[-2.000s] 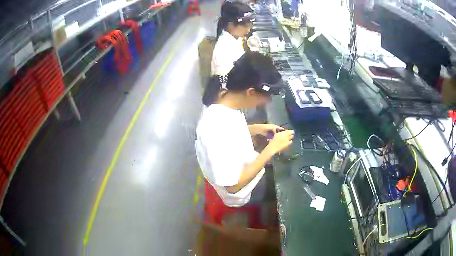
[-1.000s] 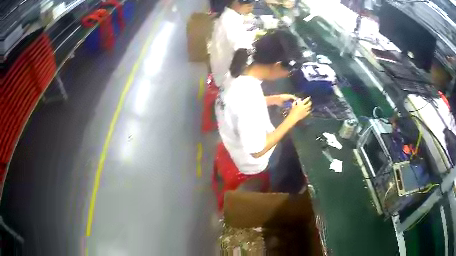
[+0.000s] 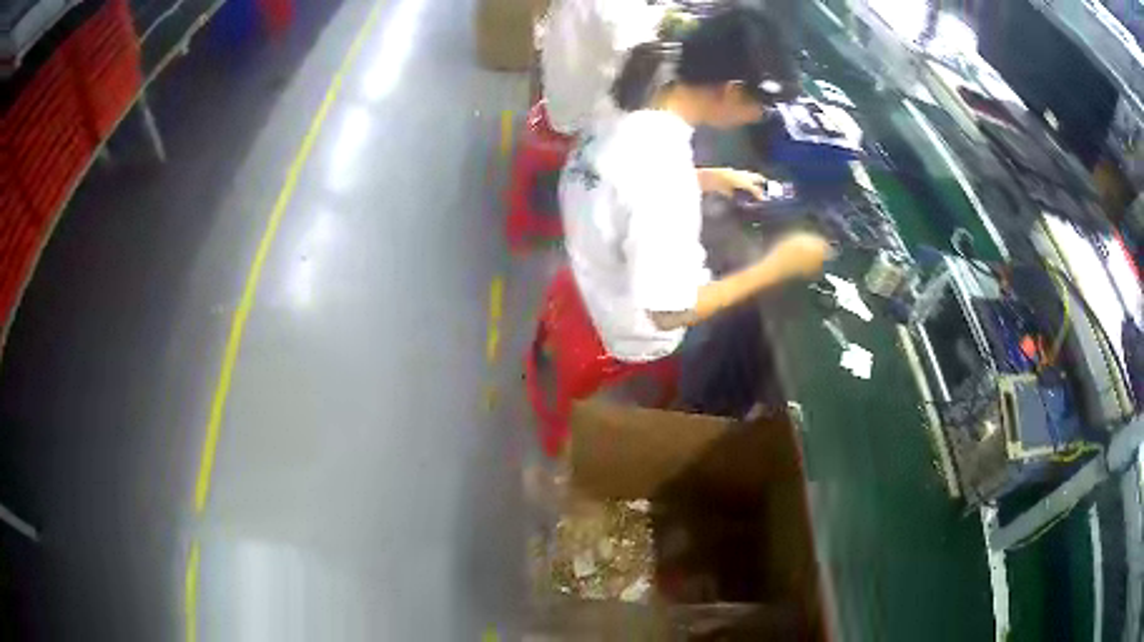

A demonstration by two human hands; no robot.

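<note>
Neither of my hands is in the picture. Nearest in front of me is an open brown cardboard carton on the floor beside the bench, with crumpled pale scraps inside. To its right runs the green bench top. Two loose white slips lie on it, one upper and one lower.
A seated person in white on a red stool holds a small blurred item. Another person sits beyond. Boxy equipment with cables stands at the right. A yellow floor line and red stacked trays are at the left.
The view has tilted down and moved closer, so the carton and its scraps have come into the picture. The seated person's hands, together before, are now apart.
</note>
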